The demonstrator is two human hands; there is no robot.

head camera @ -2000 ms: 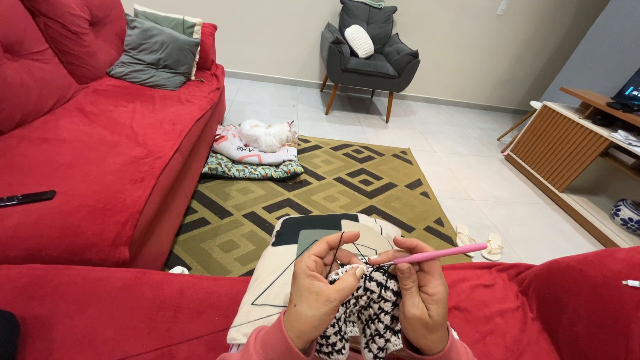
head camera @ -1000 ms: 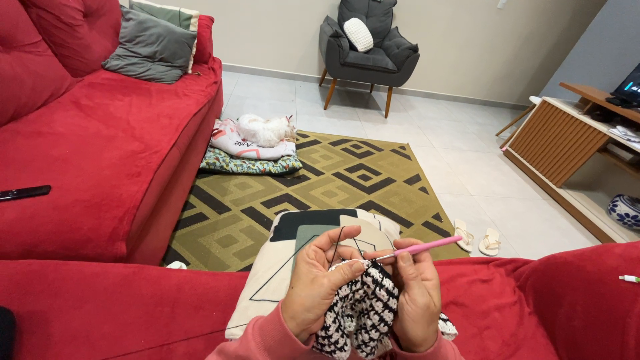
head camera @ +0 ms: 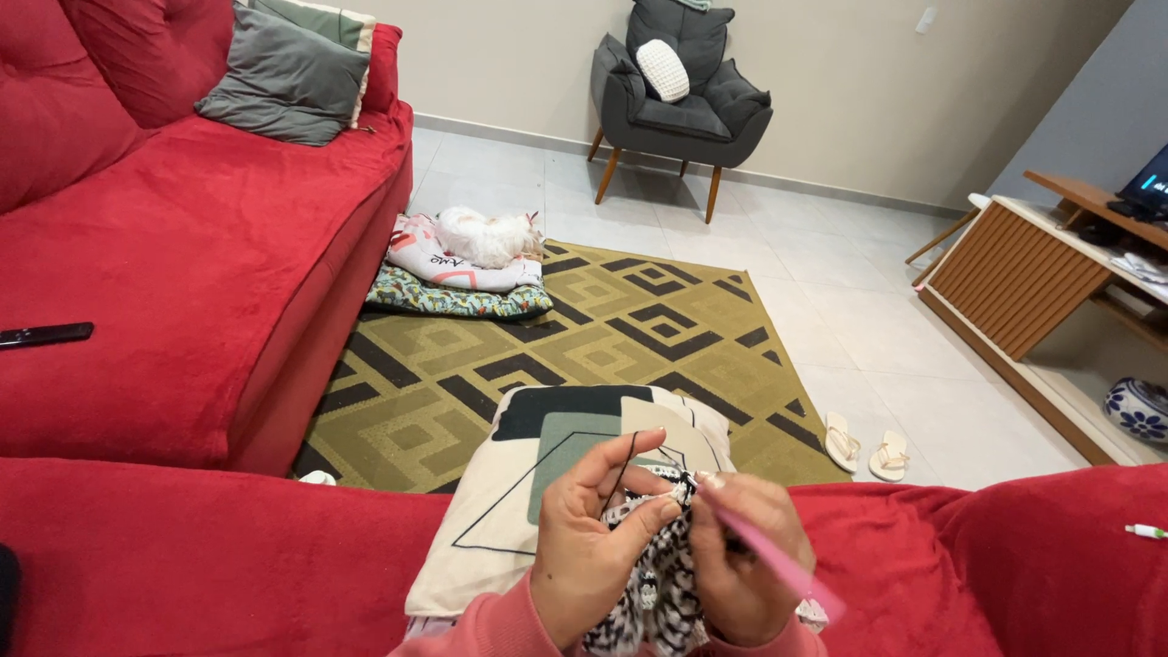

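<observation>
My left hand pinches the top edge of a black-and-white crocheted piece, with dark yarn looped over its raised index finger. A pink crochet hook is in my right hand, its handle blurred and slanting down to the right. The hook's tip meets the work between both hands, partly hidden by the fingers. Beneath the hands lies a cushion with beige, green and dark shapes.
Red sofa sections lie left and around me. Beyond are a patterned rug, a white furry animal on folded bedding, a grey armchair, flip-flops and a wooden cabinet.
The pink hook's handle has swung from pointing right and slightly up to pointing down to the right. My left hand still holds the crocheted piece.
</observation>
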